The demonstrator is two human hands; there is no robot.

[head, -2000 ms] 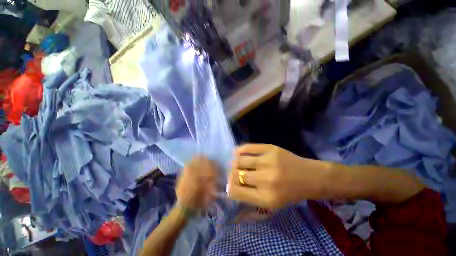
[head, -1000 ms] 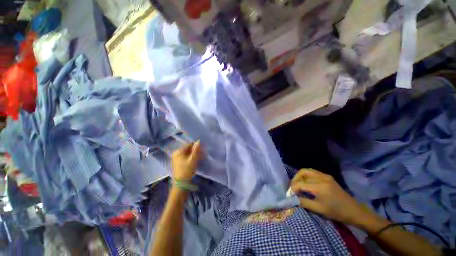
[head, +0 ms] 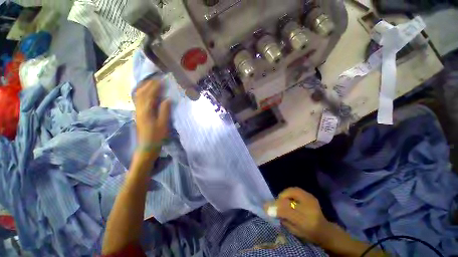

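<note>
A light blue striped cloth panel (head: 221, 160) runs from the lit needle area (head: 213, 105) of the overlock machine (head: 251, 55) down to the lap. My left hand (head: 152, 113) lies on the cloth left of the needle area, slightly blurred, fingers apart; whether it pinches cloth is hard to tell. My right hand (head: 300, 211) is low, over the apron, and grips the panel's lower right corner between thumb and fingers. The bright glare hides the presser foot.
A heap of blue striped pieces (head: 70, 160) lies at left, beside a red plastic bag (head: 10, 103). At right are a box of blue pieces (head: 396, 165), a printed label strip (head: 327, 126) and plain white tape (head: 387, 83) over the table edge (head: 281, 150).
My left hand has moved up and left towards the machine. My right hand still holds the cloth corner, slightly lower. The view has shifted, showing more of the machine head and knobs.
</note>
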